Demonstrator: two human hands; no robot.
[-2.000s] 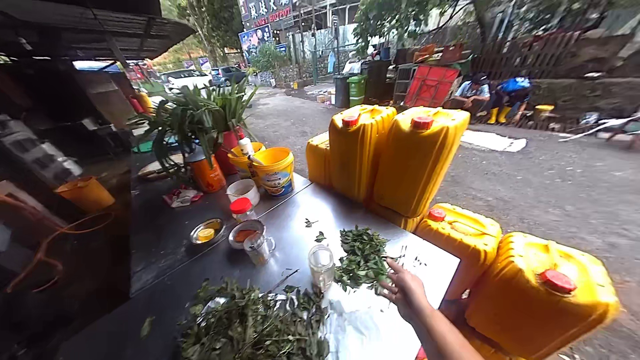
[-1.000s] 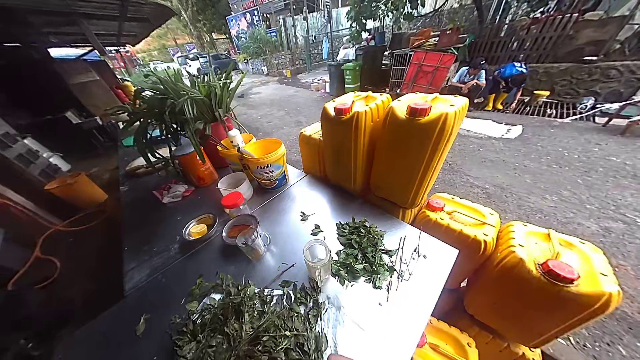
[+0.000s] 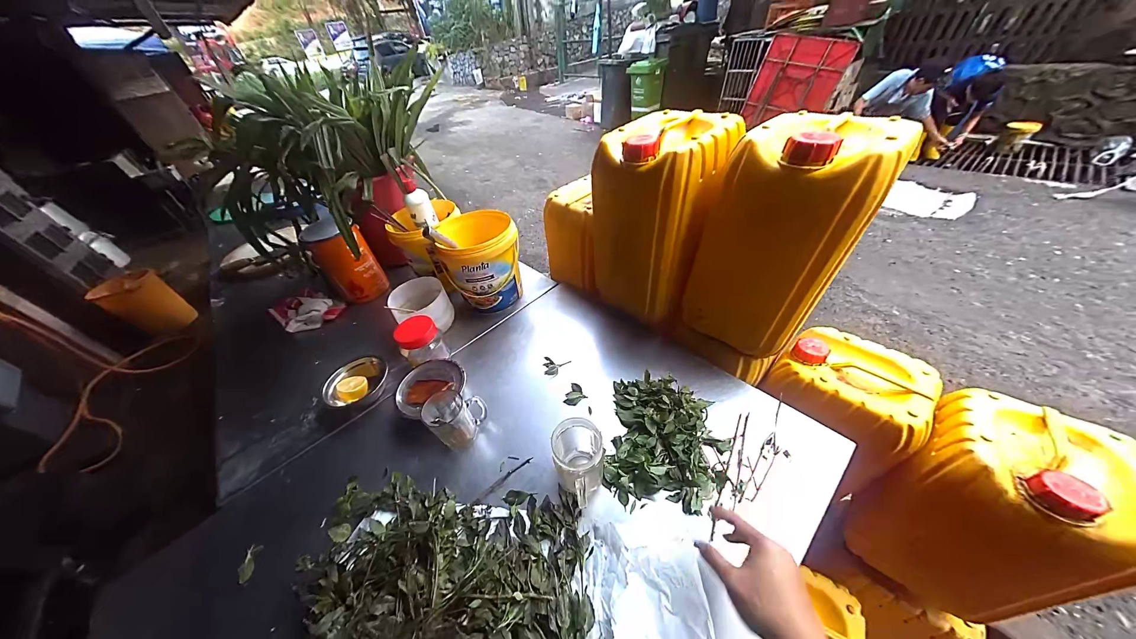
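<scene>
My right hand [image 3: 760, 577] reaches in from the bottom right, thumb and fingers apart, close to the lower ends of thin bare stems [image 3: 750, 466]; whether it touches them cannot be told. Just beyond lies a pile of picked green leaves [image 3: 661, 439]. White plastic sheeting [image 3: 652, 568] is spread left of the hand. A large heap of leafy sprigs [image 3: 444, 568] covers the near part of the metal table [image 3: 515, 373]. Between heap and pile stands a glass mug [image 3: 577, 453]. My left hand is not in view.
A second glass mug [image 3: 451, 417], a red-lidded jar [image 3: 420, 339], small bowls and yellow buckets [image 3: 479, 262] stand on the table's left half. Yellow jerrycans [image 3: 781, 231] line its far and right sides. An orange bin [image 3: 142, 300] is at left. Two people [image 3: 905, 96] crouch by a drain grate.
My right hand was at the leaf pile two seconds ago, was out of view one second ago, and is now beside the stems. The two people have bent forward over the grate.
</scene>
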